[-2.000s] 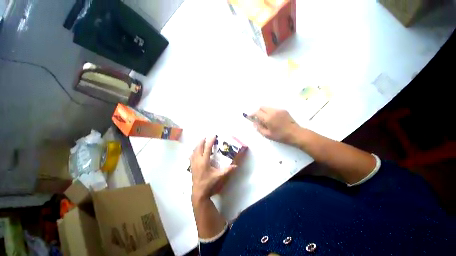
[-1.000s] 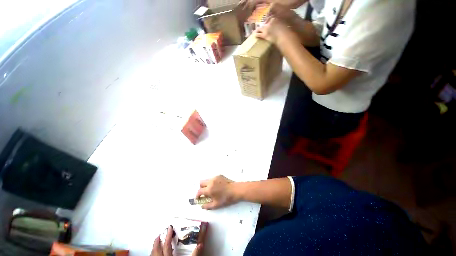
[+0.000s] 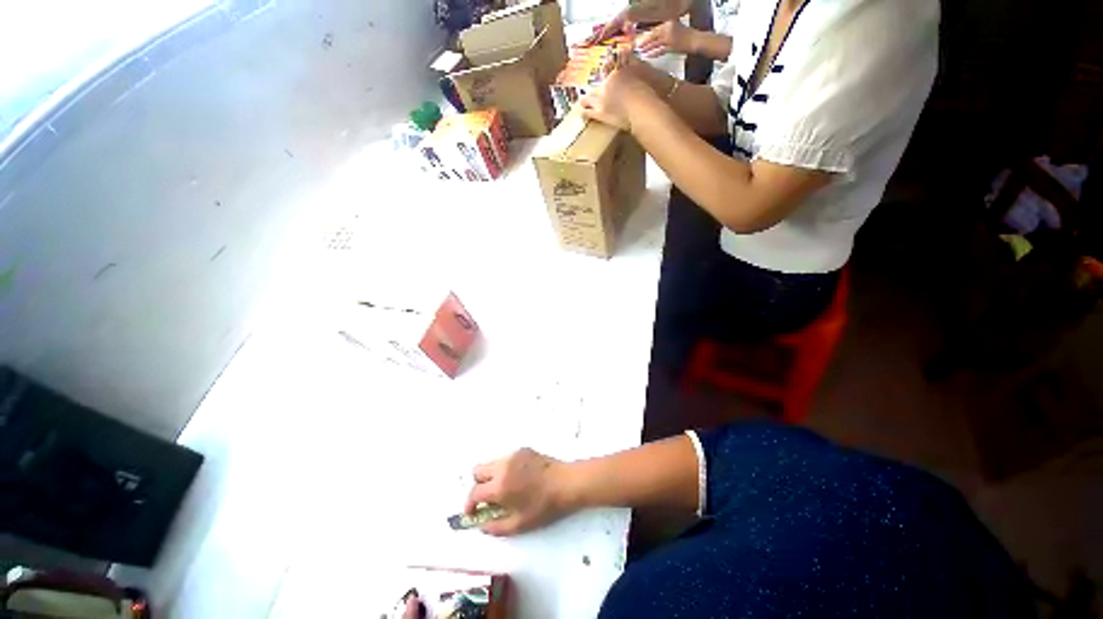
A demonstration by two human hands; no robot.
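My right hand (image 3: 518, 491) rests on the white table (image 3: 363, 484), closed on a slim olive utility knife (image 3: 480, 518) whose tip points left. A small printed box (image 3: 474, 597) with pictures lies at the bottom edge of the view, partly cut off. Only a fingertip or two of my left hand (image 3: 414, 607) shows on the box at the bottom edge; the rest is out of the picture, so its grip is hidden.
An orange-ended retail box (image 3: 451, 335) stands mid-table. Farther back are a brown carton (image 3: 589, 187), an open carton (image 3: 502, 87) and retail boxes (image 3: 466, 145). A person in white (image 3: 804, 145) handles boxes. A dark green box (image 3: 91, 472) is at left, a red stool (image 3: 774, 363) right.
The view has turned toward the neighbouring person and shifted, so the small box and my left hand sit lower and are more cut off. My right hand still holds the knife.
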